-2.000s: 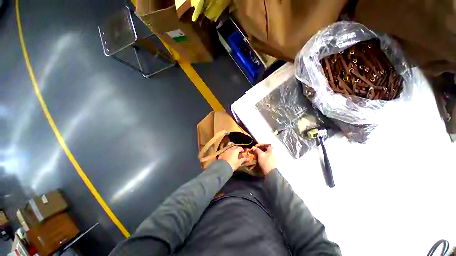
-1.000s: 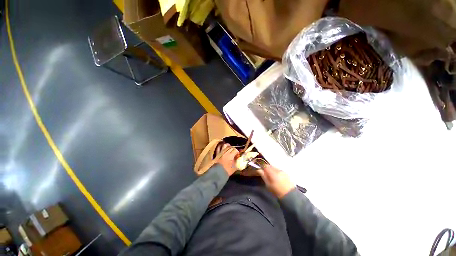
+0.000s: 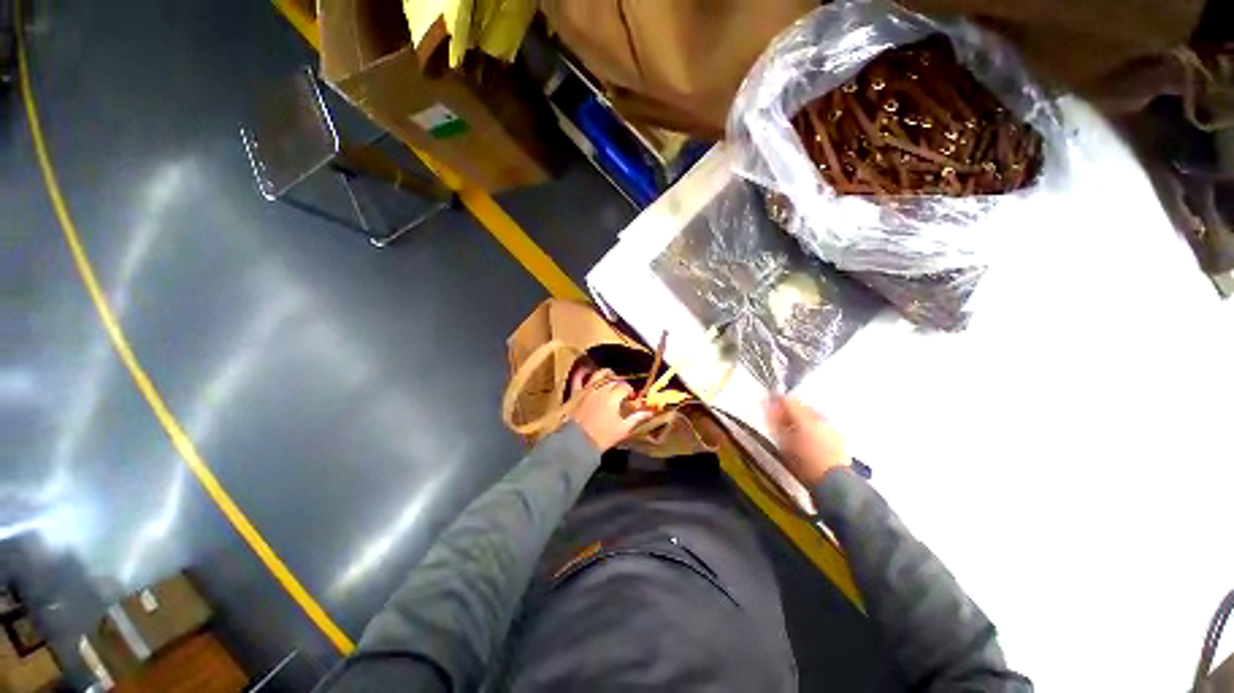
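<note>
A brown handbag (image 3: pixel 548 339) with a looped handle stands open against my lap at the table's left edge. My left hand (image 3: pixel 609 409) is closed at its opening, with a small red-brown strap (image 3: pixel 660 363) and a thin yellow strip sticking up beside the fingers. Exactly what the fingers pinch is partly hidden. My right hand (image 3: pixel 808 436) is blurred over the table edge, right of the handbag. A dark end, seemingly the black tool handle (image 3: pixel 861 468), shows beside its wrist; the tool's head is not visible.
The white table (image 3: pixel 1029 460) bears a clear plastic bag (image 3: pixel 859 230) of red-brown straps and a flat see-through plastic bag (image 3: pixel 738 278). Brown bags (image 3: pixel 677 61) are piled behind. A blue item, a cardboard box (image 3: pixel 433 115) and a stool (image 3: pixel 291 142) are beyond the table's left edge.
The black-handled tool has left the tabletop, and my right hand has moved away from the handbag to the right. The small strap now sticks up by my left hand, which stays at the opening.
</note>
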